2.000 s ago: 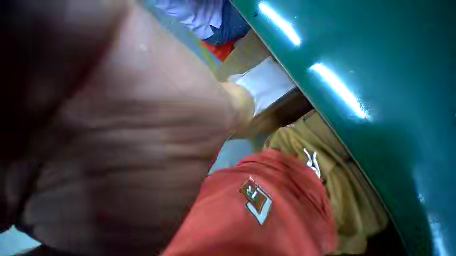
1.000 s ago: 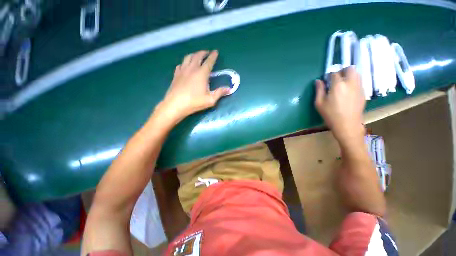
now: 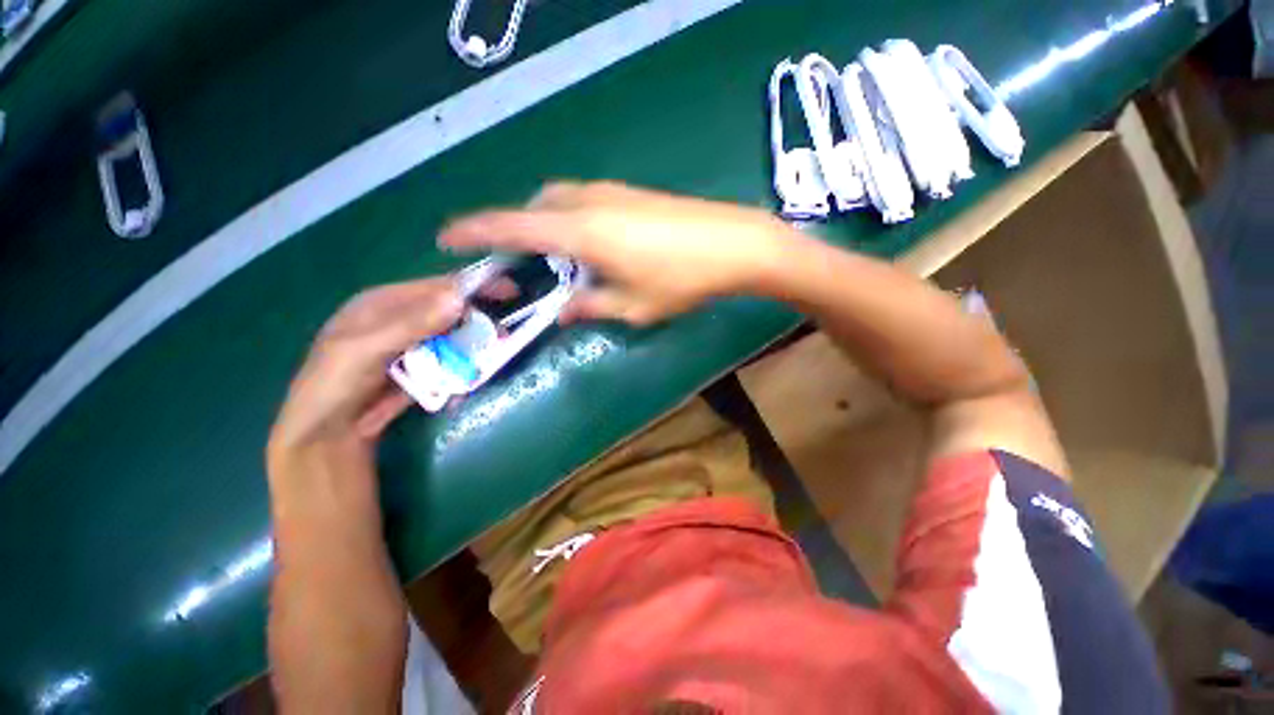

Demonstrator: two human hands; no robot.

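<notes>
A white loop unit (image 3: pixel 492 333) with a blue strip across its wide end is held between my hands over the green bench. My left hand (image 3: pixel 366 349) grips the wide, blue-banded end from the left. My right hand (image 3: pixel 615 252) is at the rounded end, with fingers over the loop and the thumb near its rim; the fingers are slightly blurred. Several white loop units (image 3: pixel 887 126) lie side by side and overlapping at the right of the bench.
A pale rail (image 3: pixel 328 175) divides the bench (image 3: pixel 671 133) from a darker surface carrying separate loop units (image 3: pixel 129 171). An open cardboard box (image 3: pixel 1118 321) stands below the bench edge at right. A person's blue clothing shows at the right rim.
My right hand has moved left from the stacked units to the loop unit. My left hand has lowered and moved left; the unit is tilted, its blue strip showing. The view has turned.
</notes>
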